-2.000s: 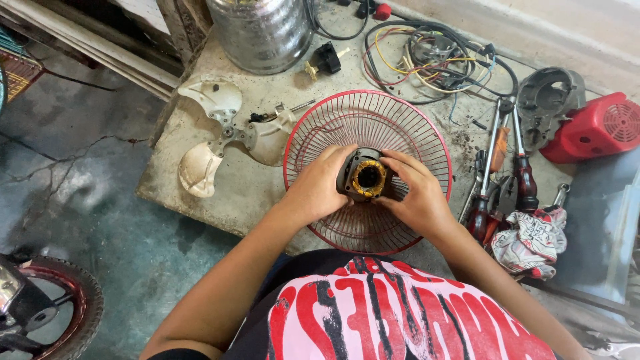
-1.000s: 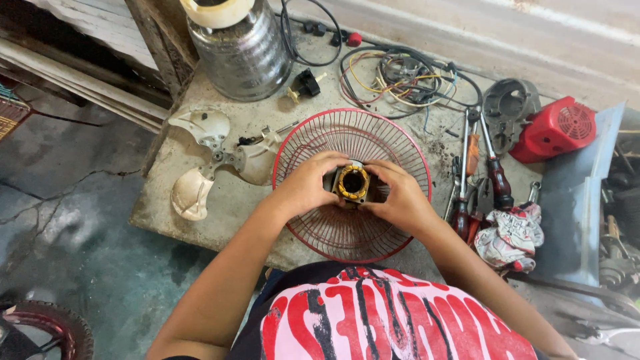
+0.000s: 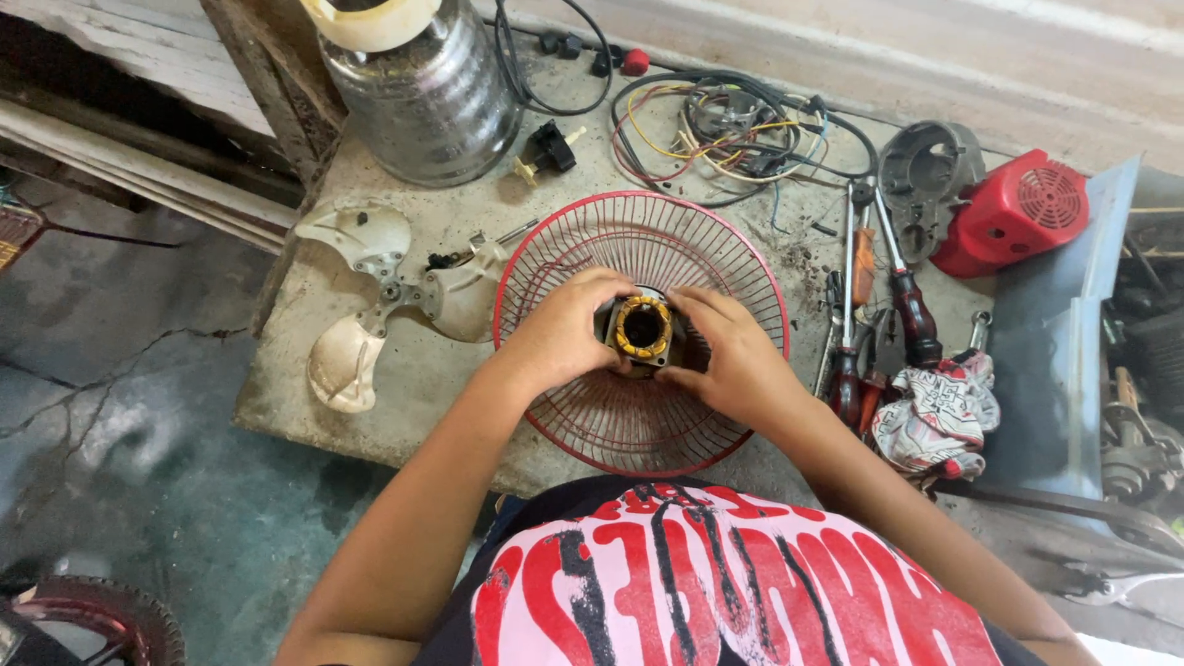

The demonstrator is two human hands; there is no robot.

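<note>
Between my two hands is an electric fan motor stator (image 3: 643, 327), a ring of yellow-wrapped copper windings in a squarish metal core, its open bore facing up. My left hand (image 3: 573, 328) grips its left side, fingers over the far edge and thumb at the near corner. My right hand (image 3: 735, 356) holds the right side the same way. Under them lies a round fan guard (image 3: 638, 435) of wire with a red rim. Whether the stator rests on the guard is hidden by my hands. Left of the guard sits a three-bladed metal fan blade (image 3: 393, 294).
A large clear jar (image 3: 421, 102) stands at the back left, near a black switch part (image 3: 553, 148). Coiled wires (image 3: 731, 139), a grey metal housing (image 3: 925, 176) and a red plastic motor cover (image 3: 1017, 213) lie behind. Screwdrivers (image 3: 911, 314) and a crumpled rag (image 3: 939, 416) are at right, beside a blue-grey bin (image 3: 1045, 388).
The stator, tilted in my hands two seconds ago, now faces up more squarely. Both hands stay on it over the guard. The view has shifted.
</note>
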